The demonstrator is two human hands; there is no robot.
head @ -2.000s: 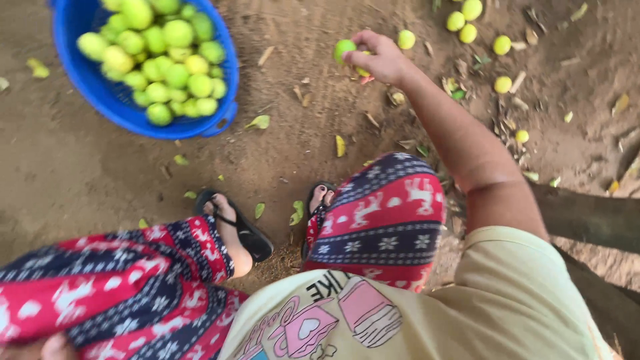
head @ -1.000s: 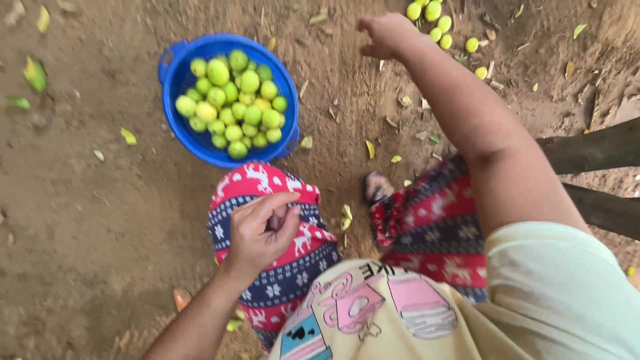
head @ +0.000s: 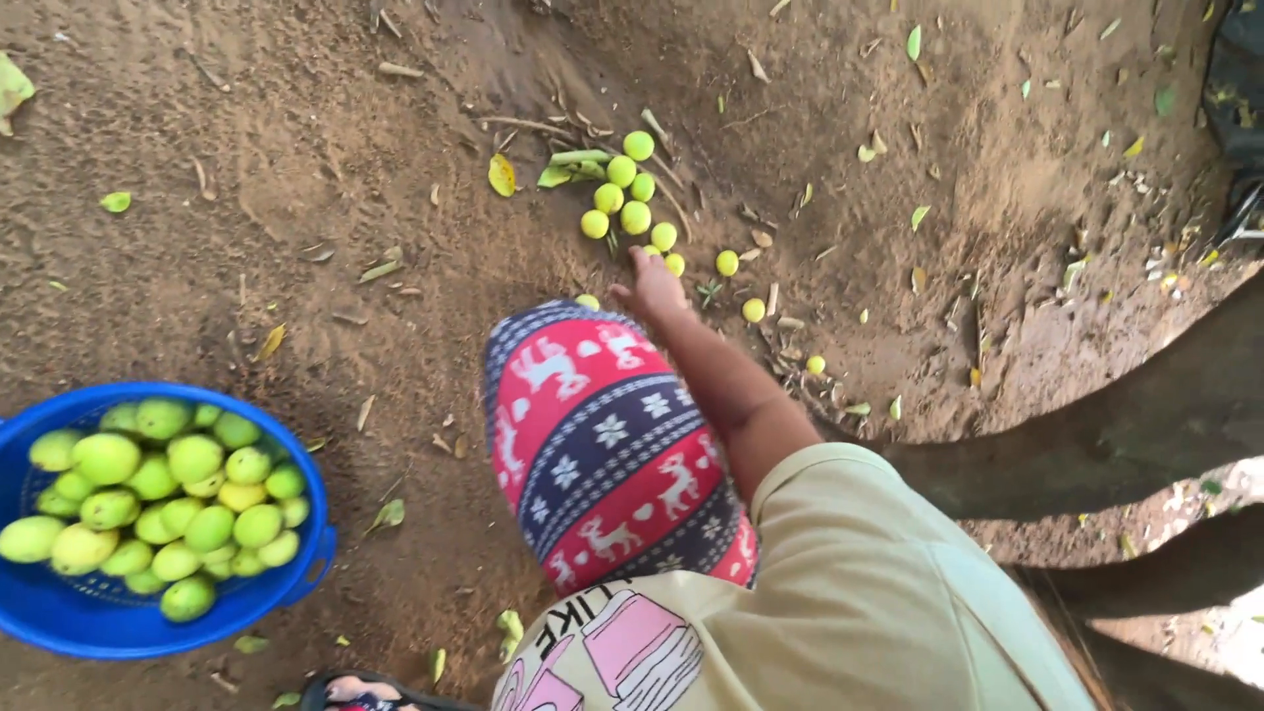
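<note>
My right hand (head: 655,286) reaches down over the ground, its fingers apart beside a cluster of round yellow-green fruits (head: 635,217); no fruit shows in it. One fruit (head: 587,302) lies close to its left, partly behind my knee. A few more fruits (head: 753,310) are scattered to the right of the hand. At the lower left sits a blue plastic basket (head: 314,494) holding many green and yellowish fruits (head: 208,528). My left hand is out of view.
Bare brown soil (head: 296,247) carries dry leaves and twigs. Dark curved trunks or roots (head: 1066,454) stand at the right. A dark object (head: 1239,89) lies at the upper right edge. My sandalled foot (head: 365,691) is at the bottom.
The view has shifted toward the scattered fruits. My right hand is now low by the cluster. My left hand, seen a second ago above my knee, has left the view.
</note>
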